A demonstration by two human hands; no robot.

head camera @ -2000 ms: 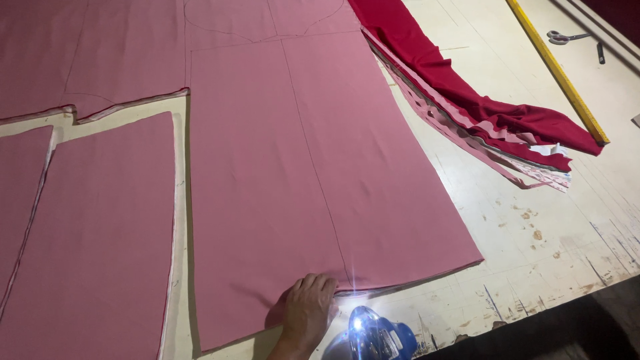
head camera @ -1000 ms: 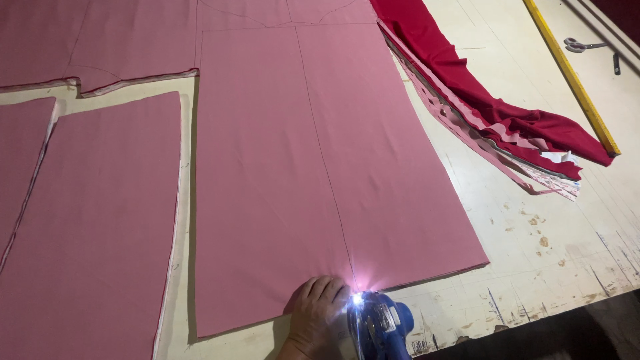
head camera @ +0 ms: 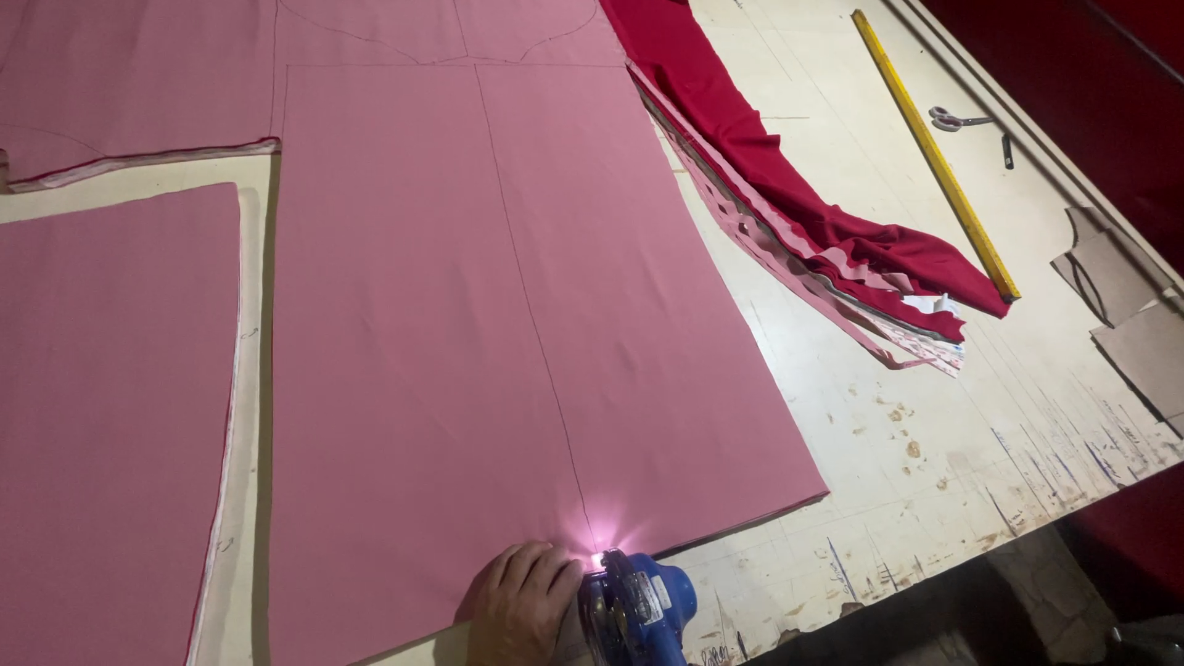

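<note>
A wide stack of pink fabric layers (head camera: 444, 305) lies flat, with a drawn line running down it. At its lower edge my left hand (head camera: 524, 592) presses on the fabric, fingers slightly bent. Right beside it, a blue electric cloth cutter (head camera: 638, 601) with a lit lamp meets the edge where the drawn line ends. My right hand is out of view, as is the rear of the cutter. To the left lies a separate cut stack of pink fabric (head camera: 111, 416), divided from the wide stack by a gap.
Red fabric (head camera: 740, 139) and pink offcut strips (head camera: 740, 222) trail along the stack's right side. Beyond them on the cutting table (head camera: 832, 435) are a yellow ruler (head camera: 934, 153), scissors (head camera: 953, 119), a small black object (head camera: 1007, 152) and brown pattern pieces (head camera: 1119, 268). The table's near edge slopes up rightward.
The cutter has moved up and left against the fabric edge, close to my left hand. That hand stays on the edge, where the fabric was slightly lifted two seconds ago.
</note>
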